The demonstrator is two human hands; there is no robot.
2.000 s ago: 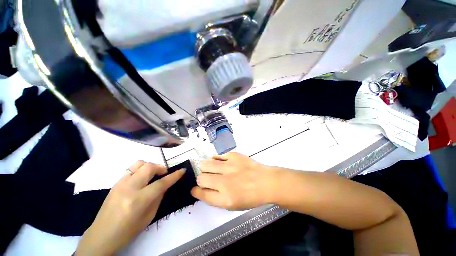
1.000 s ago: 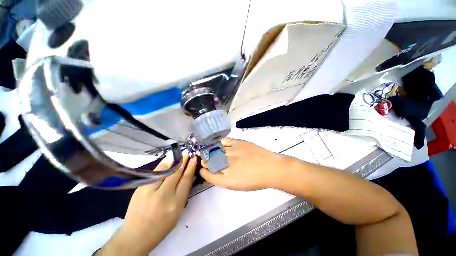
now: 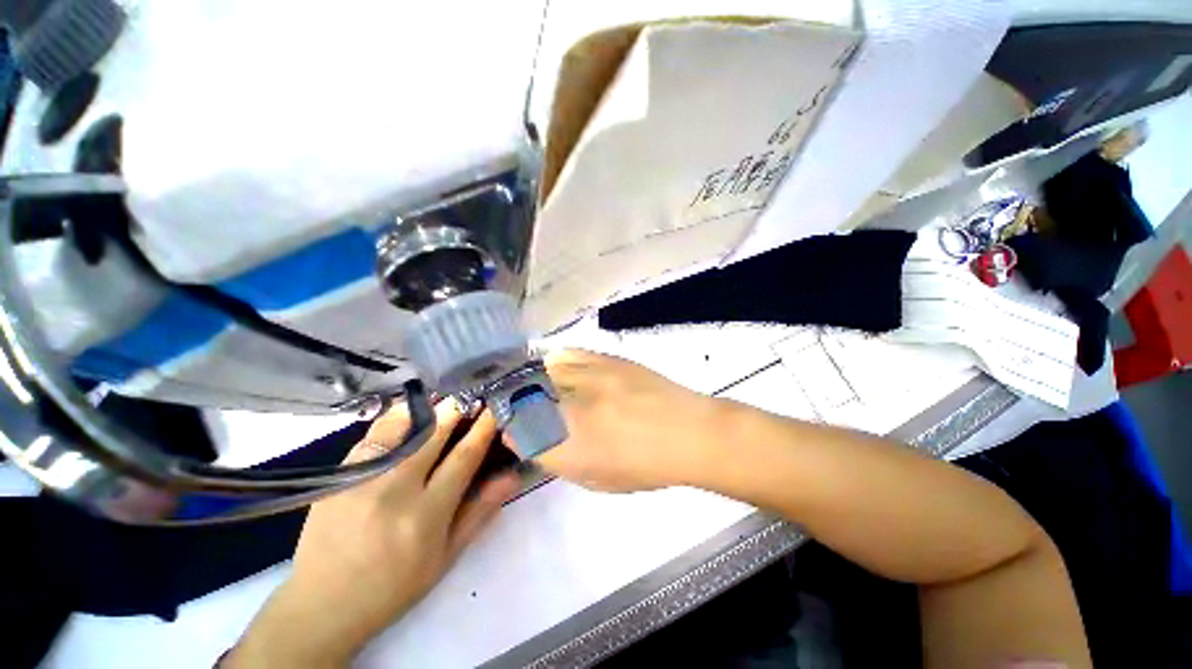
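The white sewing machine head (image 3: 314,131) with a blue stripe fills the upper left. Its grey block-like foot attachment (image 3: 536,422) sits between my hands. My left hand (image 3: 399,516) lies flat with its fingertips at the needle area, on a black fabric piece (image 3: 503,460) that shows only in part between my hands. My right hand (image 3: 608,425) lies just right of the foot, its fingertips hidden behind the attachment. Whether its fingers grip the fabric cannot be seen. More black fabric (image 3: 144,562) extends left of my left hand.
A black cut piece (image 3: 771,288) lies under the machine arm. A cardboard pattern (image 3: 693,157) leans on the machine. Snips (image 3: 993,265) lie by a striped scrap (image 3: 987,333) at right. A ruler strip (image 3: 693,588) runs along the front edge. A red stool (image 3: 1157,333) is far right.
The black piece has gone from in front of the foot to under the needle area, with both hands moved up to it. The view has shifted, so the machine head appears further left.
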